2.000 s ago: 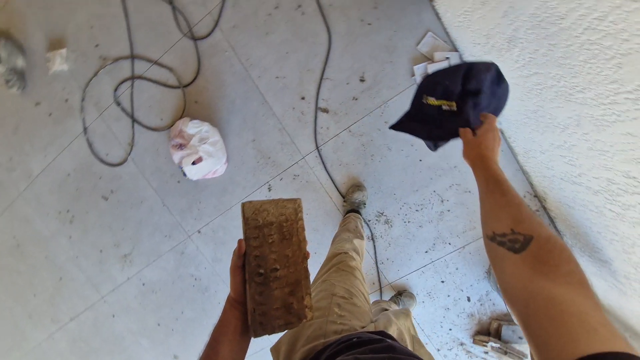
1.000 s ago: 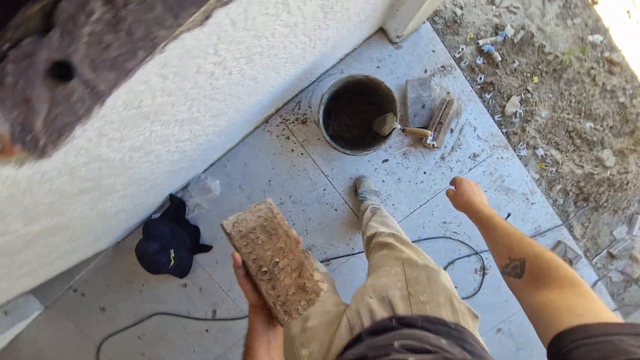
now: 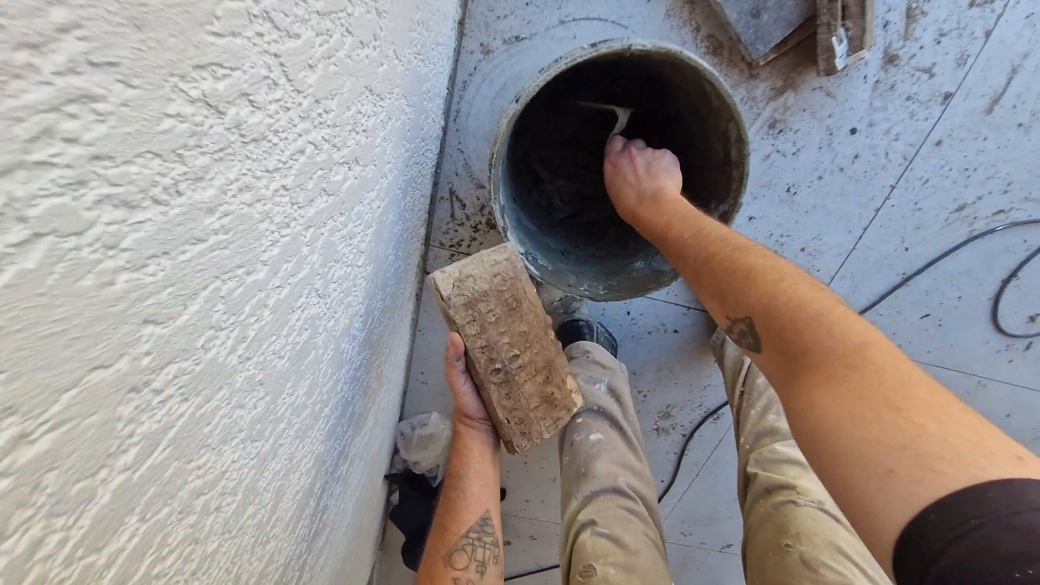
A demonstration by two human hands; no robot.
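A brown textured brick (image 3: 512, 353) lies tilted in my left hand (image 3: 467, 386), with the thumb along its left edge. My right hand (image 3: 642, 175) reaches down inside a large round bucket (image 3: 741, 154) and is closed around the handle of a trowel (image 3: 619, 114). Most of the trowel's blade is hard to make out in the dark interior. Grey, wet-looking mortar (image 3: 561, 195) coats the bottom and sides of the bucket. The brick's upper end is close to the bucket's near rim.
A rough white wall (image 3: 244, 244) runs along the left. Flat boards or tools (image 3: 772, 24) lie beyond the bucket. A black cable (image 3: 934, 272) crosses the tiled floor on the right. A clear plastic bag (image 3: 424, 443) and a dark cap (image 3: 413, 512) lie by the wall, near my left forearm.
My right hand, empty a second ago, has gone into the bucket and taken hold of the trowel. The cap it held two seconds ago is on the floor. The view has shifted to the bucket.
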